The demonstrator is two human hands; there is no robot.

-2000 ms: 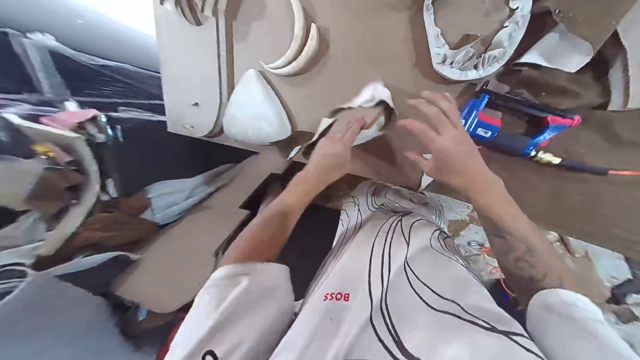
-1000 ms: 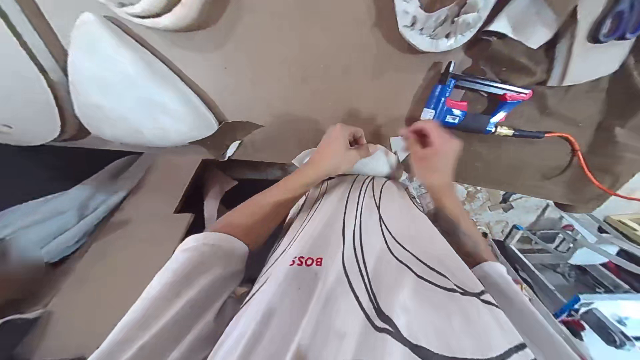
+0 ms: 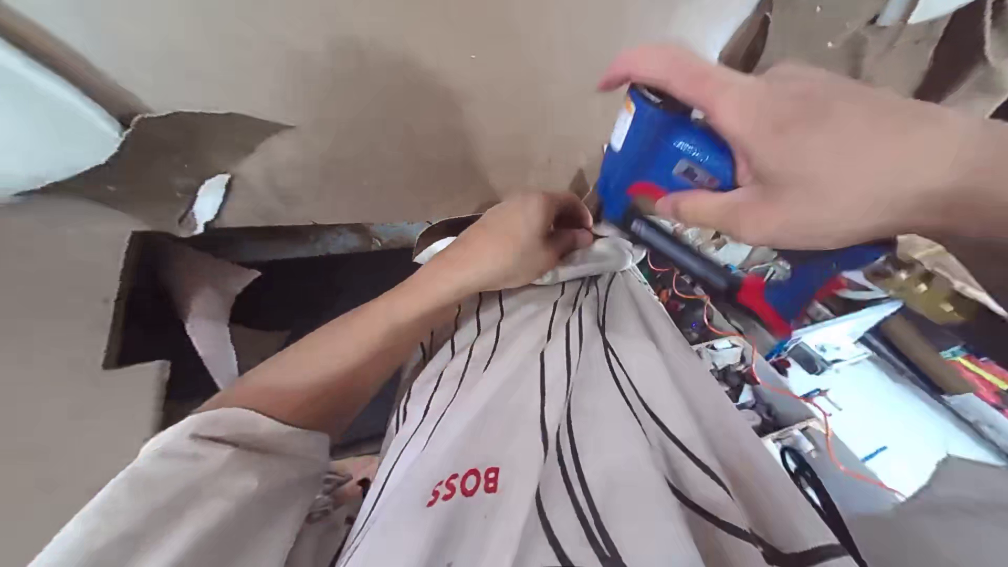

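My right hand (image 3: 819, 150) grips a blue pneumatic staple gun (image 3: 669, 153) with red and black parts. The gun's lower front end is close beside the fingertips of my left hand (image 3: 528, 240). Those fingers pinch the edge of a small white padded piece (image 3: 594, 260), which lies against my shirt at the table's edge. Part of this piece is hidden under my left hand, and whether the gun's nose touches it I cannot tell.
The brown-covered table (image 3: 354, 79) spans the top, with a white padded panel (image 3: 47, 118) and a torn brown scrap (image 3: 181, 150) at left. A dark opening (image 3: 315, 291) lies below its edge. An orange air hose (image 3: 835, 449) runs at lower right among clutter.
The staple gun lay on the table before; my right hand has taken hold of it and brought it beside my left hand. My left hand keeps its hold on the white piece.
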